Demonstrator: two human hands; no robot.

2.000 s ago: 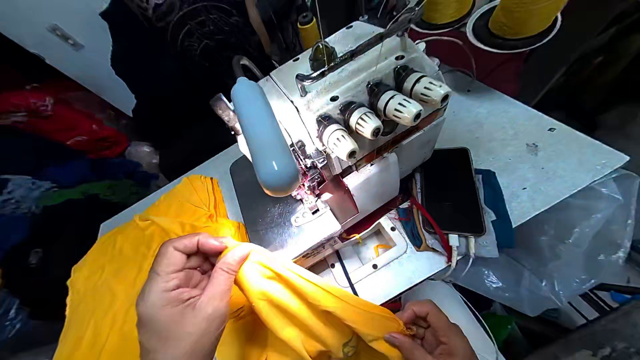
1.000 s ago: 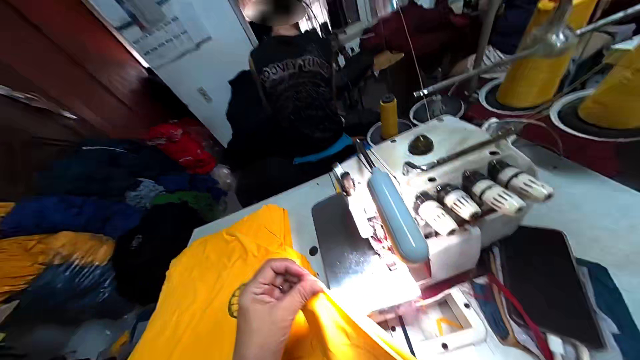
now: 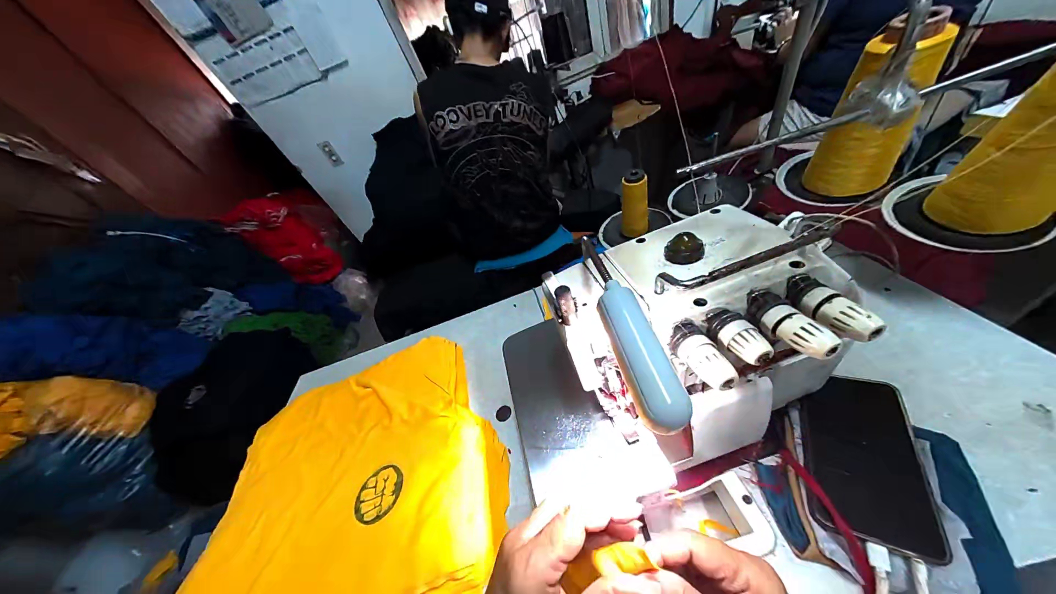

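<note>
My left hand (image 3: 549,549) and my right hand (image 3: 709,561) are close together at the bottom edge, pinching a small bunched piece of yellow-orange fabric (image 3: 617,559) between them. Just beyond them stands a white overlock sewing machine (image 3: 734,247) with a brightly lit metal plate (image 3: 553,412), a grey-blue lamp (image 3: 645,359) and several tension dials. Left of the plate a yellow garment (image 3: 355,470) with a dark round fist print lies on the table. Whether the held fabric belongs to it cannot be told.
A smartphone (image 3: 874,462) with white cables lies right of the machine on the grey table (image 3: 957,355). Large yellow thread cones (image 3: 879,124) stand behind. Heaped clothes (image 3: 280,235) fill the left side. A person in a black shirt (image 3: 495,148) sits beyond the table.
My hands, apart on the yellow fabric two seconds ago, are now together near the machine's front. The garment lies at the left with no hand on its visible part. The view has swung up and left.
</note>
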